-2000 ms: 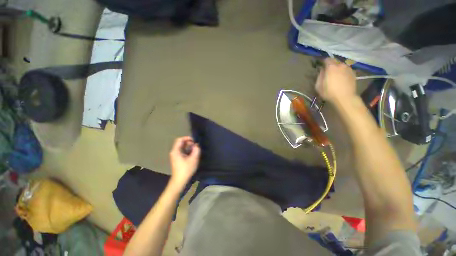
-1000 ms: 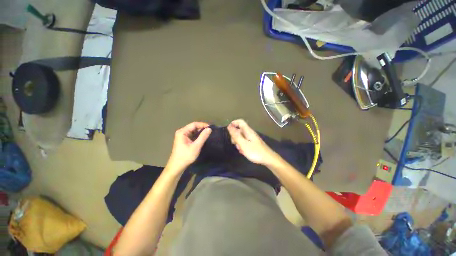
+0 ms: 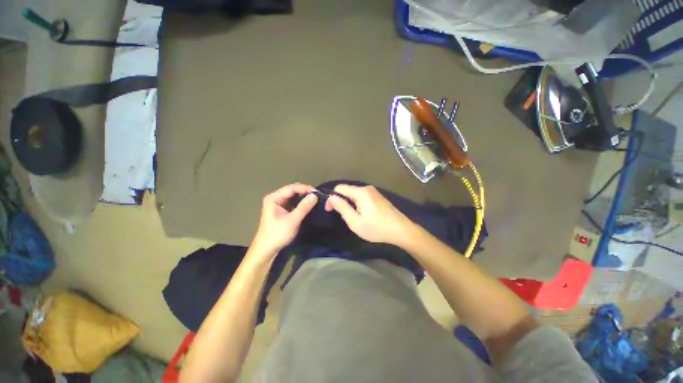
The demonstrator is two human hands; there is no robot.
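Observation:
A dark navy garment piece (image 3: 442, 221) lies along the table's near edge, partly hidden by my hands and body. My left hand (image 3: 288, 213) pinches its upper edge between thumb and fingers. My right hand (image 3: 363, 213) pinches the same edge close beside it. Something thin and pale shows between the fingertips, too small to tell. The electric iron (image 3: 427, 138) with orange-brown handle lies on the table to the right of my hands, its yellow cord (image 3: 477, 206) curving down over the navy cloth.
A second iron (image 3: 562, 112) stands at the far right. A blue crate (image 3: 419, 28) with pale cloth is at the back. A black roll of tape (image 3: 46, 135) lies at left. A red stool (image 3: 562, 286) is at right, a yellow sack (image 3: 75, 329) at lower left.
My right hand has come from the far right, near the crate, to the navy cloth beside my left hand. The cloth's pointed upper end is now gathered at my hands.

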